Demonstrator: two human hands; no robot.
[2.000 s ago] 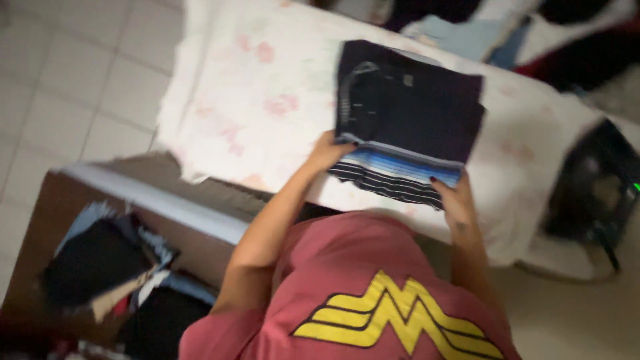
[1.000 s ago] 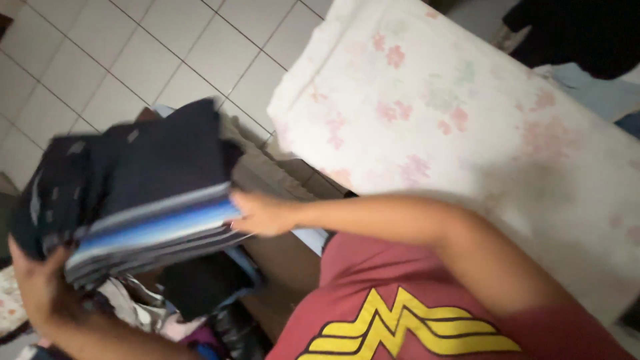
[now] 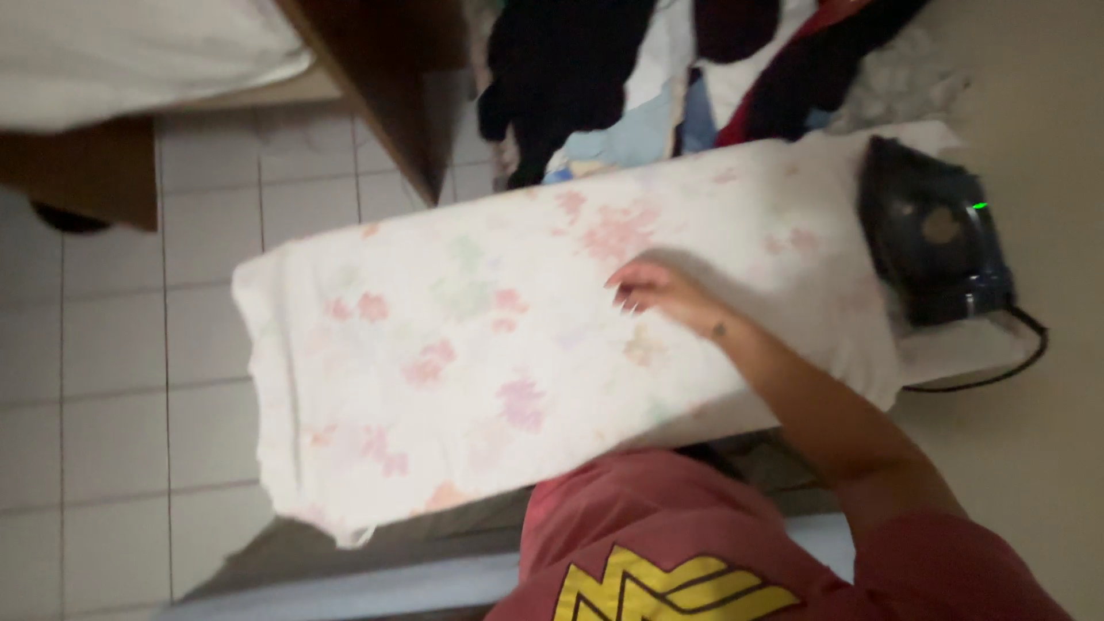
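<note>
Over an ironing board lies a white floral cloth cover (image 3: 466,345). My right hand (image 3: 660,289) is above its middle, fingers partly curled and apart, holding nothing. To the right of that hand, a dark clothes iron (image 3: 936,233) with a small green light rests at the board's right end, its black cord looping off the edge. My left hand is outside the view. The folded dark garments with blue and striped edges seen earlier do not show here.
Beyond the board's far edge lies a heap of clothes (image 3: 565,65) in black, light blue and red. A brown wooden panel (image 3: 379,78) and a white-covered surface (image 3: 147,60) stand at the upper left, above the tiled floor (image 3: 112,345).
Two seconds ago both hands held the folded clothes over the board; a second ago they were over at the left. Now my right hand is empty above the board. The view has swung a lot.
</note>
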